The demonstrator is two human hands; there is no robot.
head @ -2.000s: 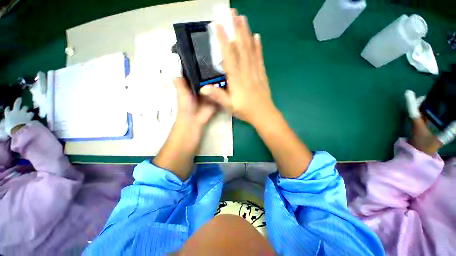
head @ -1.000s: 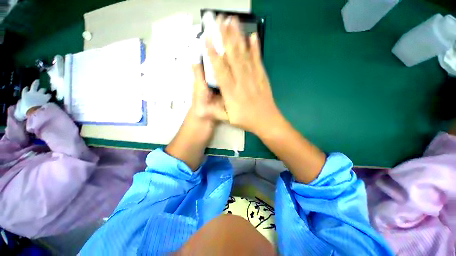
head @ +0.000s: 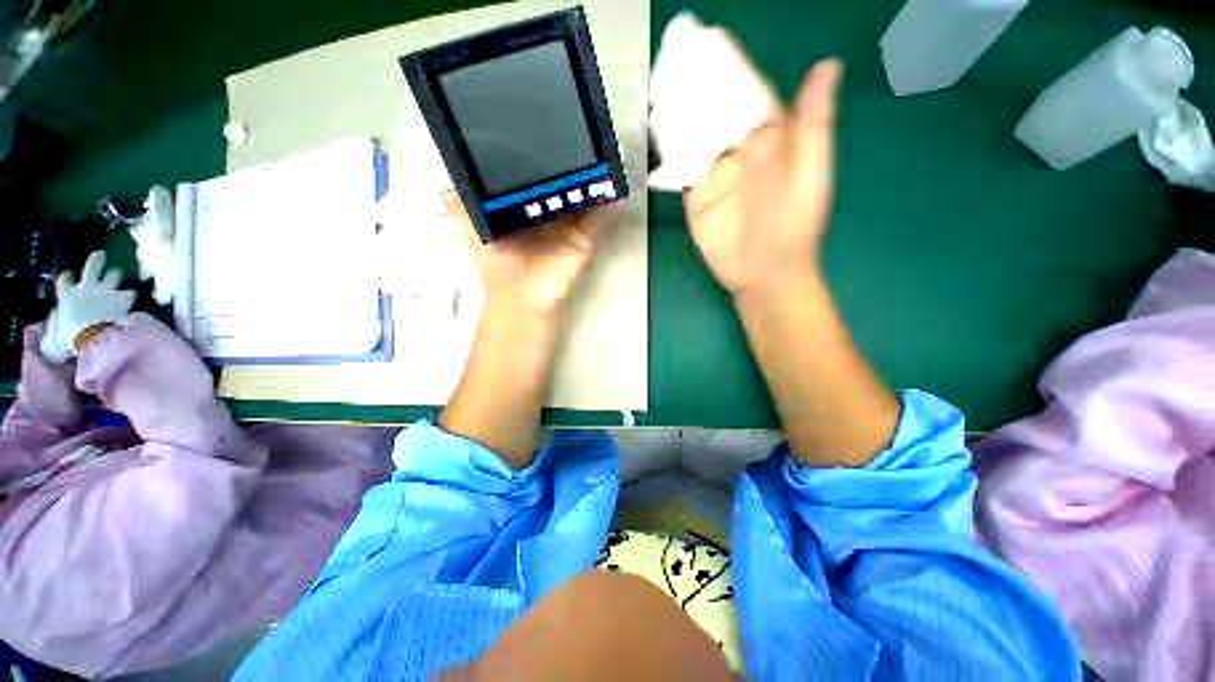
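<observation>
A black display unit (head: pixel 520 120) with a grey screen, a blue strip and a row of pale buttons is held face up over the cardboard sheet (head: pixel 307 67), tilted a little. My left hand (head: pixel 540 260) holds it from below; most of the fingers are hidden behind it. My right hand (head: pixel 773 200) is apart from the unit, to its right above the green surface. It holds a white wiping cloth (head: pixel 706 107), with the thumb pointing up and away.
A record sheet (head: pixel 280 247) lies on a blue-edged clipboard at left. Two translucent bottles (head: pixel 939 40) (head: pixel 1099 107) lie or stand at upper right, with a crumpled white piece (head: pixel 1179 140). A neighbour's white-gloved hand (head: pixel 87 300) is at far left; a pink sleeve (head: pixel 1133 386) is at right.
My right hand has come off the display unit and moved right with the cloth. The unit's screen is now uncovered, and my left hand still holds it.
</observation>
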